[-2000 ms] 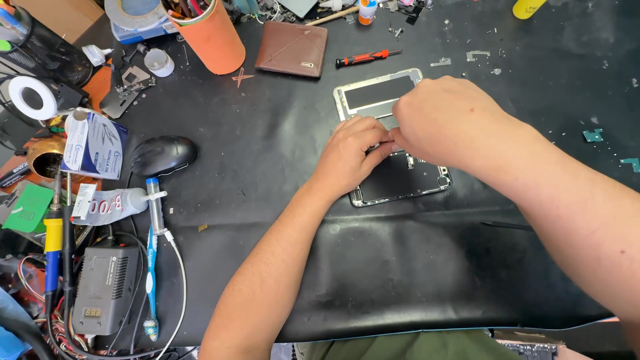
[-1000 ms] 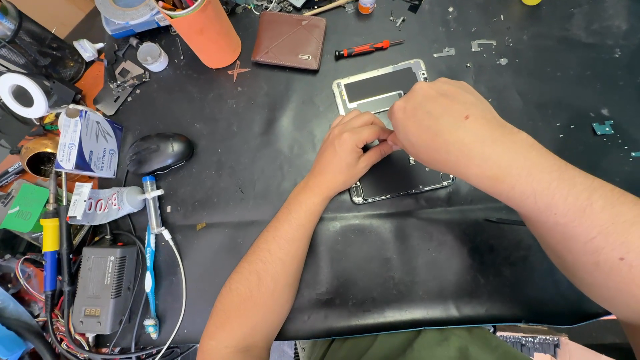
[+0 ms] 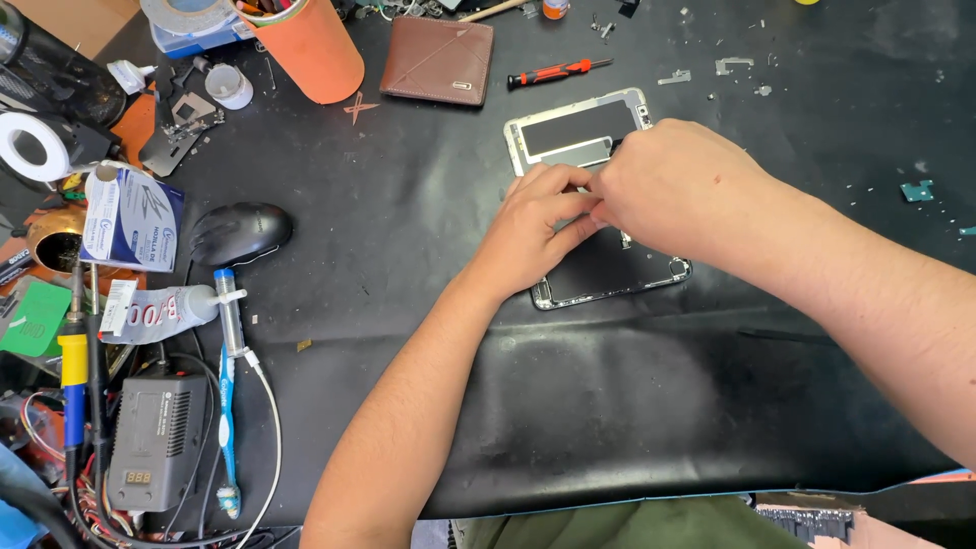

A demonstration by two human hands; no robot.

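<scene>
An opened smartphone lies on the black mat, its frame with the battery [image 3: 576, 131] farther off and its dark display half [image 3: 610, 273] nearer me. My left hand [image 3: 543, 221] rests over the middle where the two parts meet, thumb and forefinger close together. My right hand [image 3: 659, 187] is closed above the same spot, its fingertips touching those of my left. Whatever lies between the fingertips is hidden. A red and black precision screwdriver [image 3: 557, 73] lies just beyond the phone.
Near the far edge are a brown wallet [image 3: 437, 61] and an orange pen cup [image 3: 316, 53]. At left stand a black mouse [image 3: 240, 232], a toothbrush [image 3: 227, 435], a soldering iron [image 3: 74, 374] and its grey station [image 3: 156, 442]. Small metal brackets [image 3: 733, 65] lie at the far right.
</scene>
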